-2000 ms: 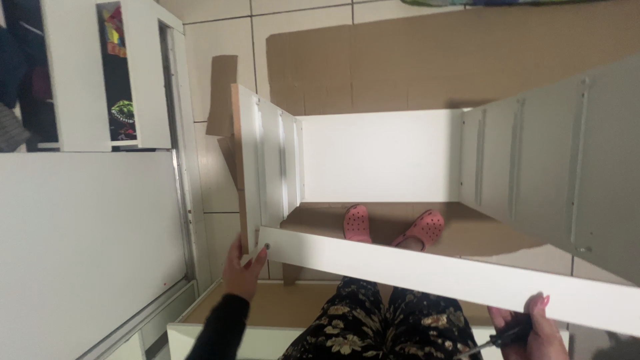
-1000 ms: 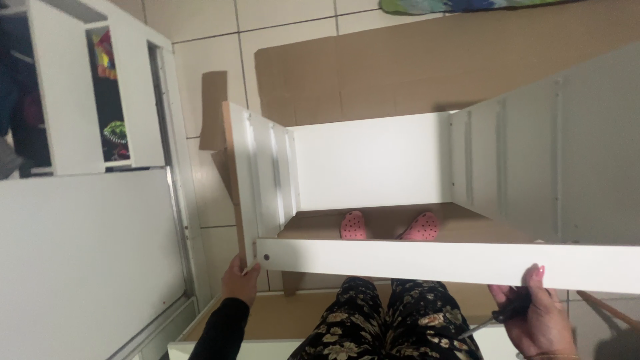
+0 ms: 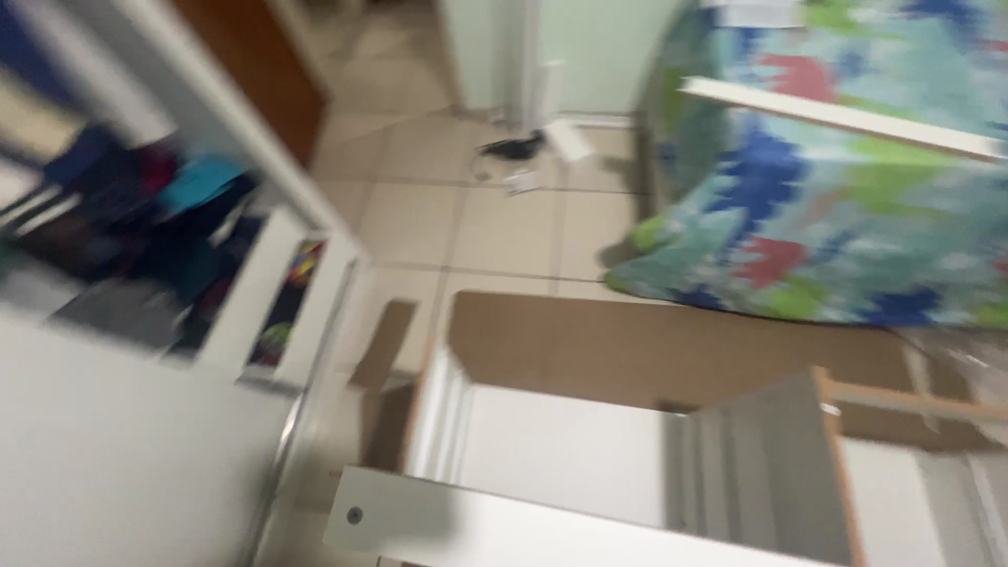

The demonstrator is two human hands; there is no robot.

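Neither of my hands shows in the blurred head view. Along the lower edge lies a long white panel with a round dark fitting near its left end. It spans the near side of a white cabinet frame, whose grooved left side and grey-looking divider stand on either side of a white panel. The divider has a bare brown edge. Whether a hand touches the long panel is hidden below the view.
Brown cardboard lies on the tiled floor. A patterned bedcover at the right bears a white strip. At the left stands an open wardrobe with clothes. Small items lie by the wall.
The view has swung up, bringing in the bed and wardrobe. Both hands, the screwdriver in my right hand and the pink clogs have left the view.
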